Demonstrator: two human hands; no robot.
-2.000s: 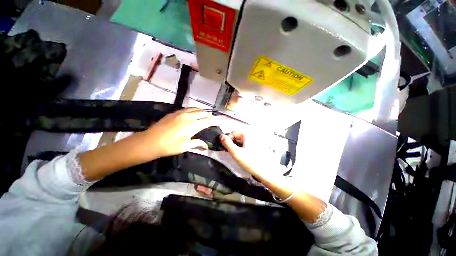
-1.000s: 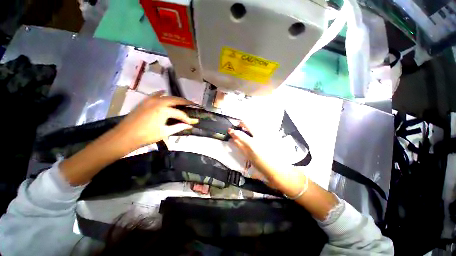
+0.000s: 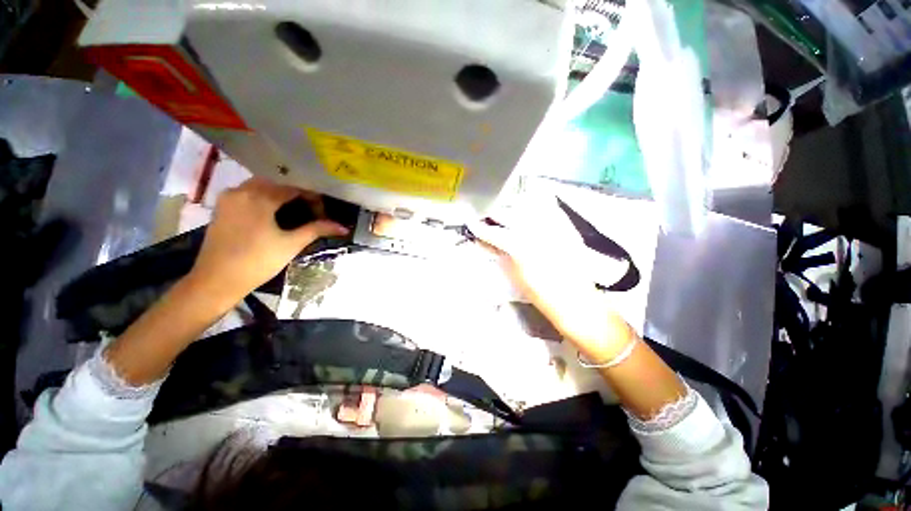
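Observation:
A camouflage shoulder strap (image 3: pixel 140 279) runs from the left up to the silvery clamp (image 3: pixel 377 228) under the pale sewing machine head (image 3: pixel 380 90). My left hand (image 3: pixel 262 238) grips black webbing (image 3: pixel 298 212) at the strap's end, left of the clamp. My right hand (image 3: pixel 509 261) is right of the clamp, its fingertips pinching the end of a thin dark piece; glare washes out this area. A second camouflage strap (image 3: pixel 290 361) with a black ladder-lock buckle (image 3: pixel 430 366) lies nearer me.
Another dark camouflage strap (image 3: pixel 440 474) lies at the near edge. Loose black webbing (image 3: pixel 605 246) curves on the white work plate (image 3: pixel 624 222) at right. A white translucent tube (image 3: pixel 671 120) hangs right of the head. Black webbing pieces (image 3: pixel 814 319) hang at far right.
My hands have moved the upper strap's end up to the clamp under the head. My left hand now grips the black webbing. The head appears larger and farther left as the view has shifted.

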